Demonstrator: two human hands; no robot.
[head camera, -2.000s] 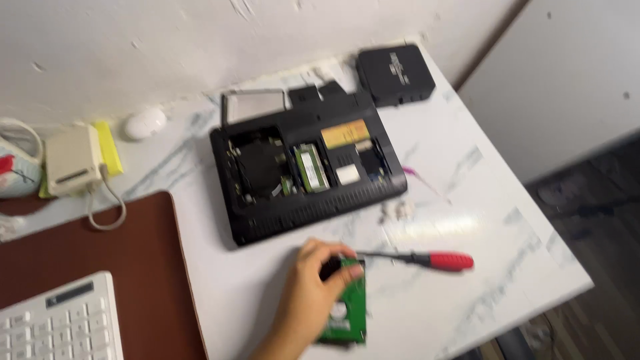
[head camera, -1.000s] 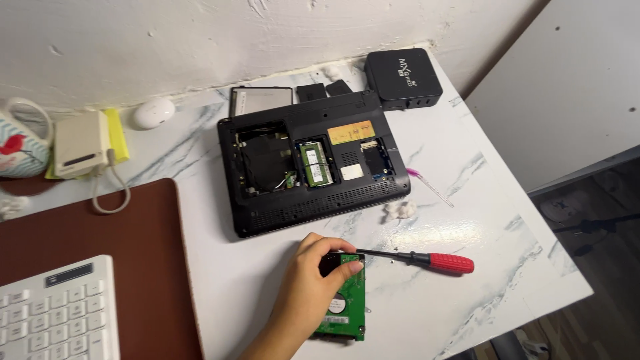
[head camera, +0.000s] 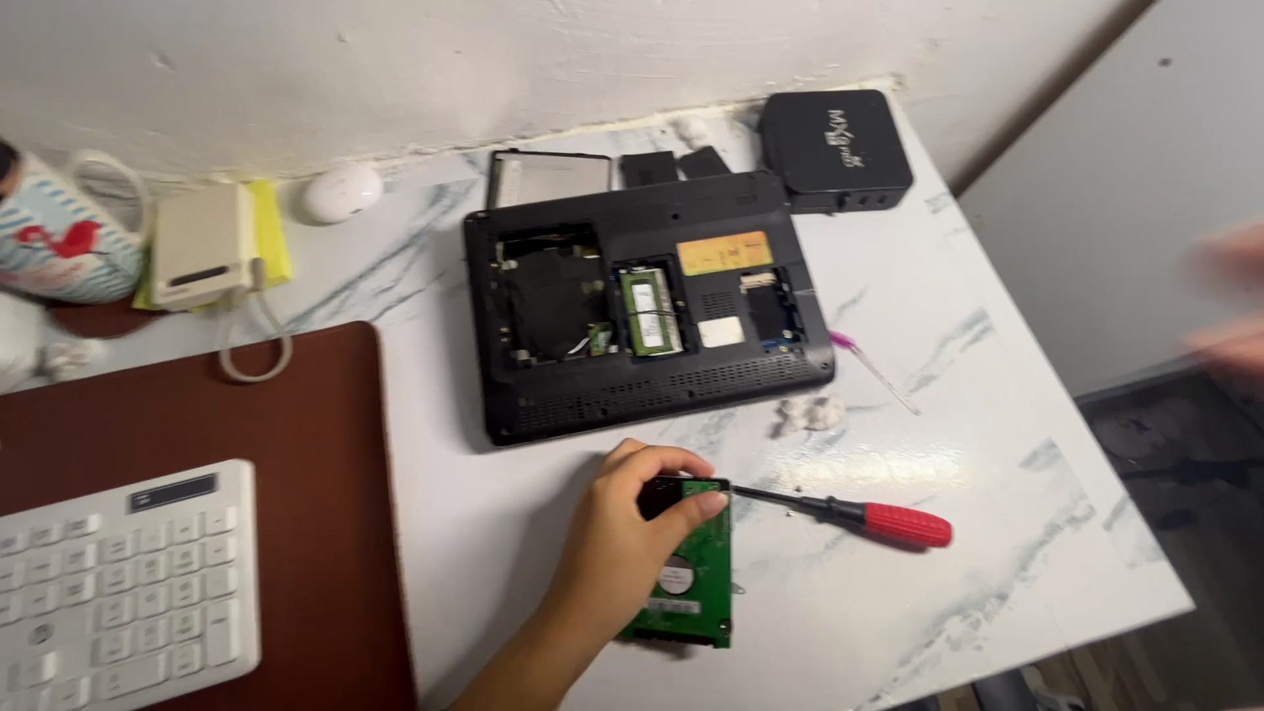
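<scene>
My left hand (head camera: 632, 533) grips the near-top end of a hard drive (head camera: 696, 563), its green circuit board facing up, thumb on the board and fingers over the edge. A screwdriver with a red handle (head camera: 904, 524) lies to the right, its shaft tip at the drive's top corner. My right hand (head camera: 1234, 301) is a blur at the right edge, mostly out of frame; its finger pose is unclear. Beyond the left hand lies an upturned black laptop (head camera: 632, 390) with open bays, one showing a green memory module (head camera: 649, 312).
Behind the laptop are a metal-faced cover (head camera: 553, 178), small black covers (head camera: 649, 169) and a black TV box (head camera: 837, 148). Cotton tufts (head camera: 812, 414), tiny screws and a thin purple-ended stick (head camera: 874, 370) lie rightward. A white keyboard (head camera: 128, 592) rests on a brown mat (head camera: 326, 425).
My right hand has come into view at the right edge. My left hand stays on the hard drive, and the laptop and screwdriver keep their places.
</scene>
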